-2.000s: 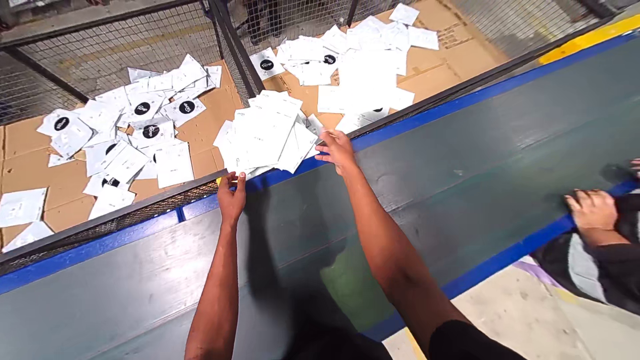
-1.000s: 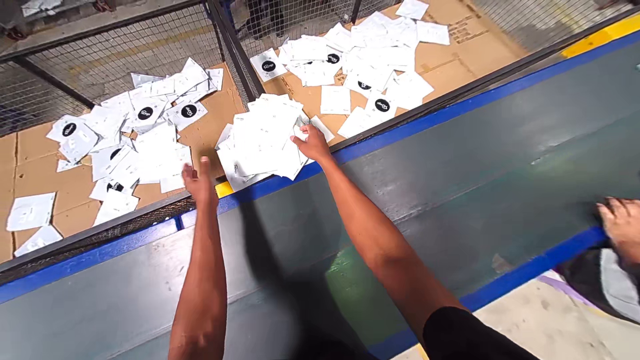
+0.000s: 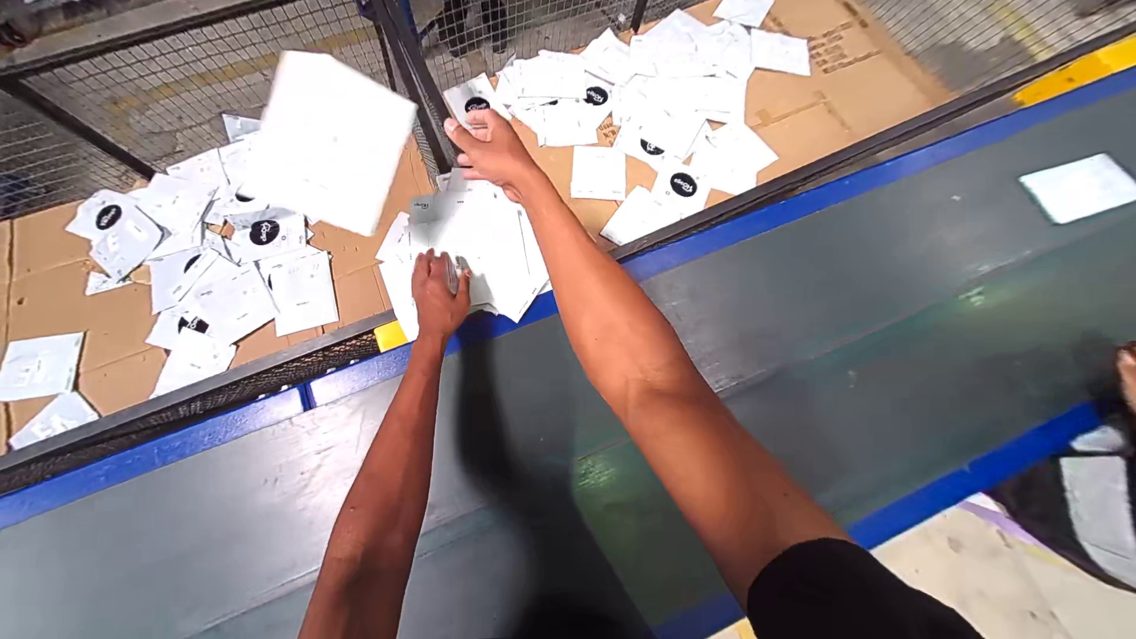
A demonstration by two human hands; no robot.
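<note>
A stack of white flat mailers lies at the belt's far edge, across the blue rail, between the two mesh bins. My left hand rests on the near left part of this stack. Over the stack's far end, my right hand is raised with its fingers apart and nothing in them. A white mailer is in the air to the left of my right hand, above the left bin. Under it lies a loose heap of white mailers, some with round black marks.
The right mesh bin holds more white mailers on cardboard. A grey conveyor belt with blue rails crosses in front of me. One white mailer lies on it at right. Part of another person's hand shows at the right edge.
My right hand has moved up and left from the stack's right side. My left hand has come onto the stack. A mailer is now in the air, and another shows on the belt at right.
</note>
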